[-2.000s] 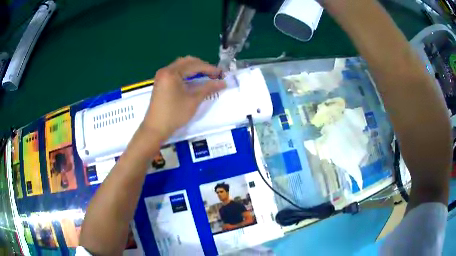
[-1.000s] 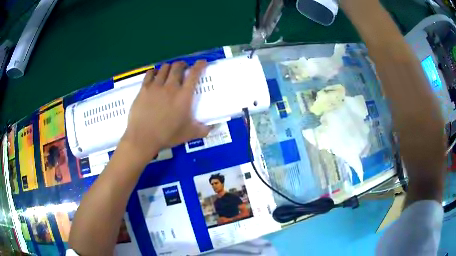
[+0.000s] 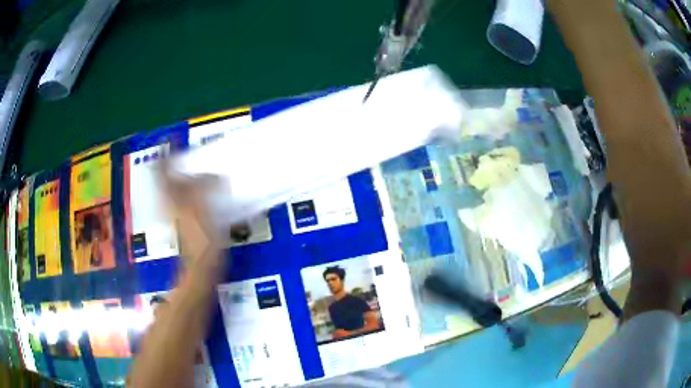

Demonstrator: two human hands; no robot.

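Observation:
The long white appliance housing is blurred and tilted over the printed sheets, its right end higher. My left hand, also blurred, holds its left end. The screwdriver's metal nose points down at the top centre, over the housing's upper edge; whether it touches cannot be told. My right forearm reaches up past the top edge, and the right hand is out of the picture. The dark bundled power cord lies blurred at the bench's front edge, right of centre, with the plug beside it.
White units lie on the green belt at upper left; another white unit is at the top right. A crumpled white and cream heap lies on the bench's right part. A black cable curves beside my right forearm.
My left hand has moved from the housing's middle to its left end. The housing has turned and shifted right and up, its vent slots no longer visible. The cord bundle has shifted slightly.

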